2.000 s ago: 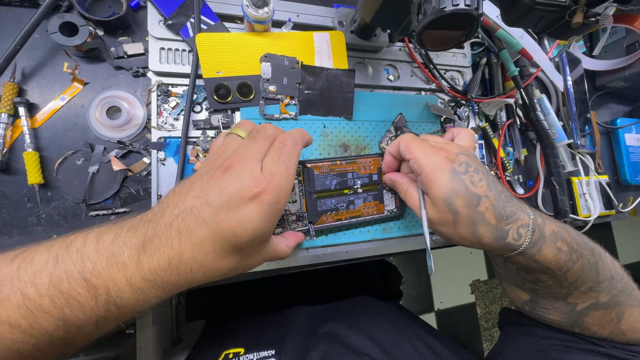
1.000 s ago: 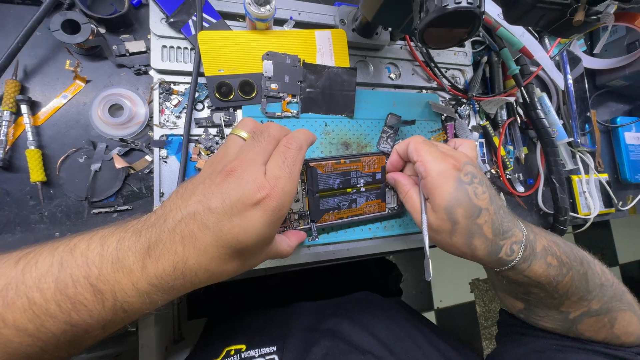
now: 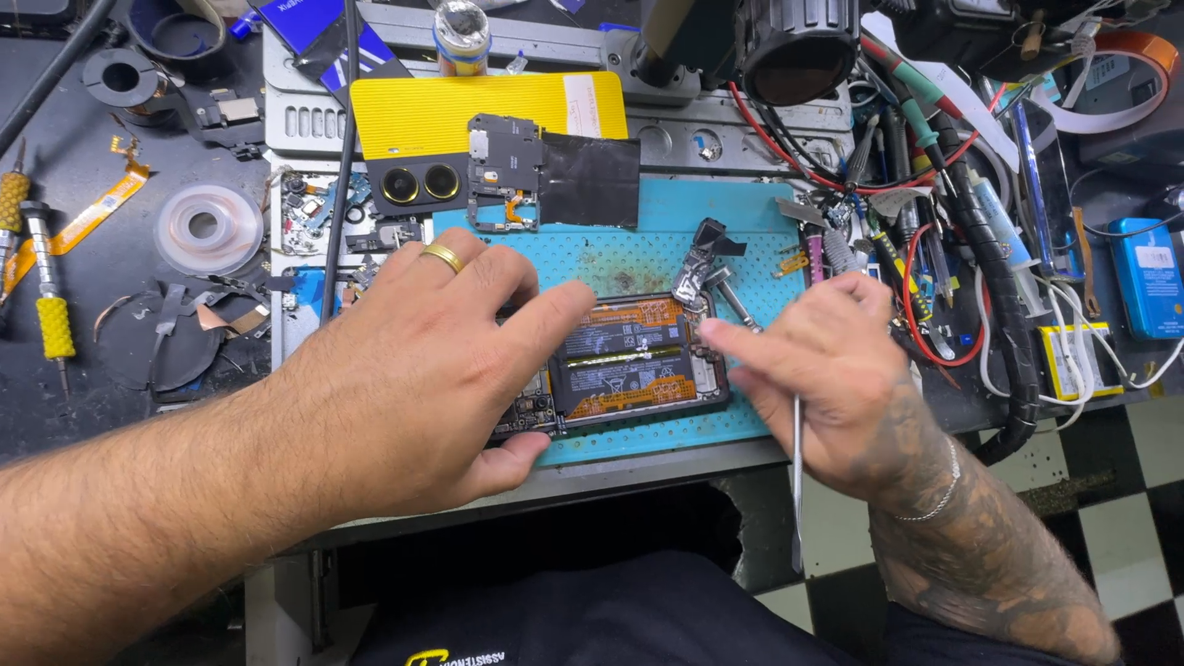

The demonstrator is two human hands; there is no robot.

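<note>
An opened smartphone [image 3: 629, 361], its battery and orange flex cables exposed, lies on a light-blue perforated mat [image 3: 610, 259]. My left hand [image 3: 453, 351] spans the phone's left end, thumb at the near edge and fingers over the far edge, steadying it. My right hand [image 3: 814, 370] is at the phone's right end, its index fingertip at the corner, with a thin metal spudger [image 3: 797, 490] held under the palm and pointing down. A small dark module with silvery foil [image 3: 692, 277] rests against the phone's upper right corner, and a metal tool [image 3: 735, 298] lies beside it.
Behind the phone are a yellow ribbed back cover [image 3: 416, 111], a black plastic phone midframe [image 3: 504, 171] and a camera-lens panel [image 3: 418, 185]. Screwdrivers [image 3: 51, 305] and a clear spool [image 3: 209, 228] lie left. Cables, tweezers and a syringe [image 3: 1008, 231] crowd the right.
The dark foil-backed module, lying beyond the phone's corner one second ago, now touches that corner. My right hand has shifted slightly, its index finger now extended. My left hand stays on the phone.
</note>
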